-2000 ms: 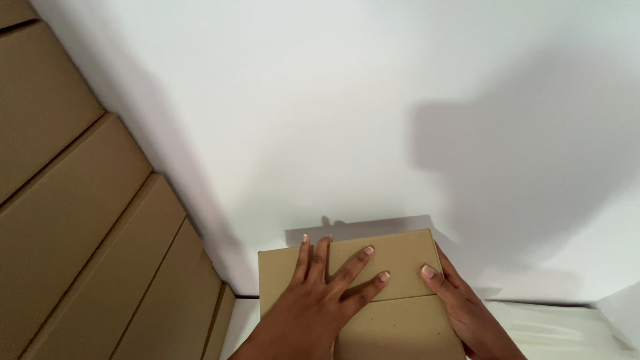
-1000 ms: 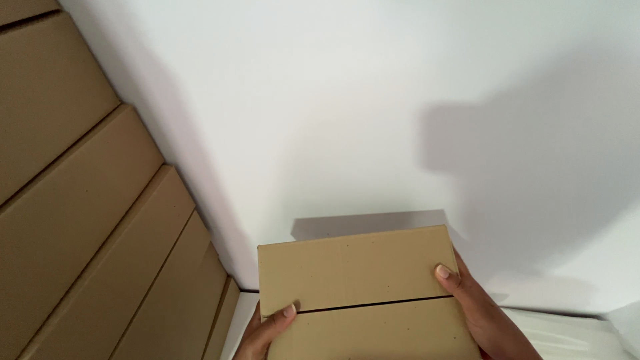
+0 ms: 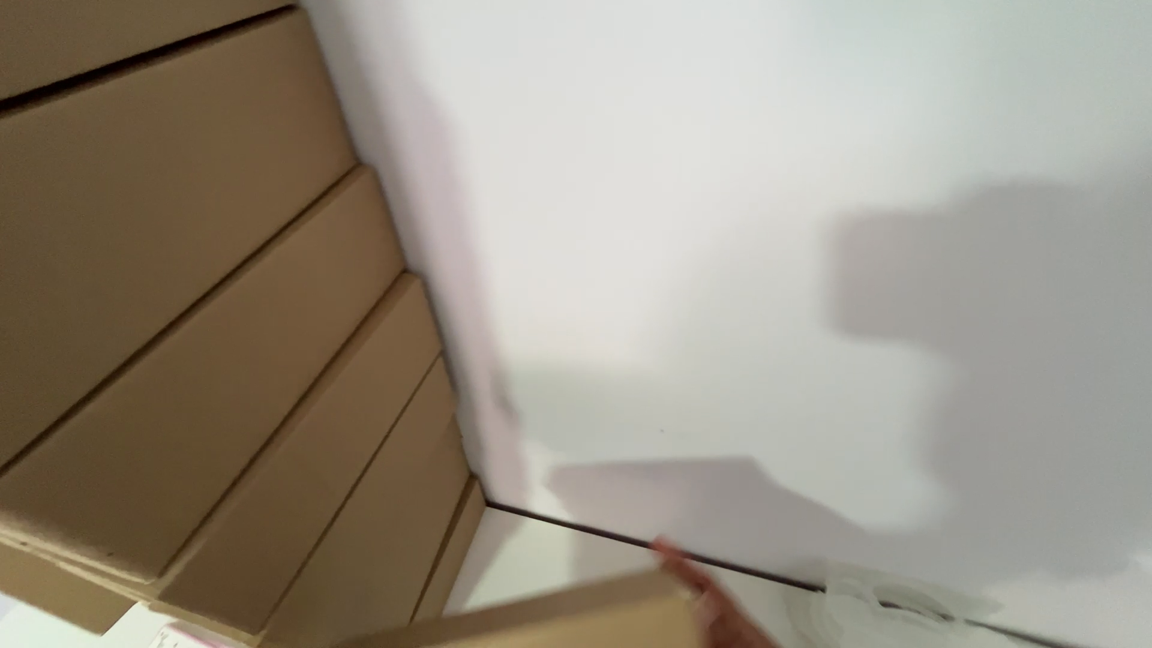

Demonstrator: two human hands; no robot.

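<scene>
A brown cardboard box [image 3: 576, 621] shows at the bottom edge of the head view, cut off by the frame and slightly blurred. My right hand [image 3: 715, 603] is on its right side, with a fingertip reaching above the box's top corner. The rest of that hand is hidden behind the box or below the frame. My left hand is out of sight. To the left of the held box rises a stack of similar cardboard boxes [image 3: 234, 315], close against the white wall.
A white wall [image 3: 648, 225] with shadows on it fills the middle and right. Below its dark lower edge lies a white surface [image 3: 531, 549]. A translucent, pale looped item [image 3: 864, 603] rests at the lower right. Part of a paper bearing print [image 3: 180, 637] shows at lower left.
The box has moved lower in the view and is now mostly out of frame. My left hand, on the box's left side a second ago, has left the view. The view has shifted toward the stack.
</scene>
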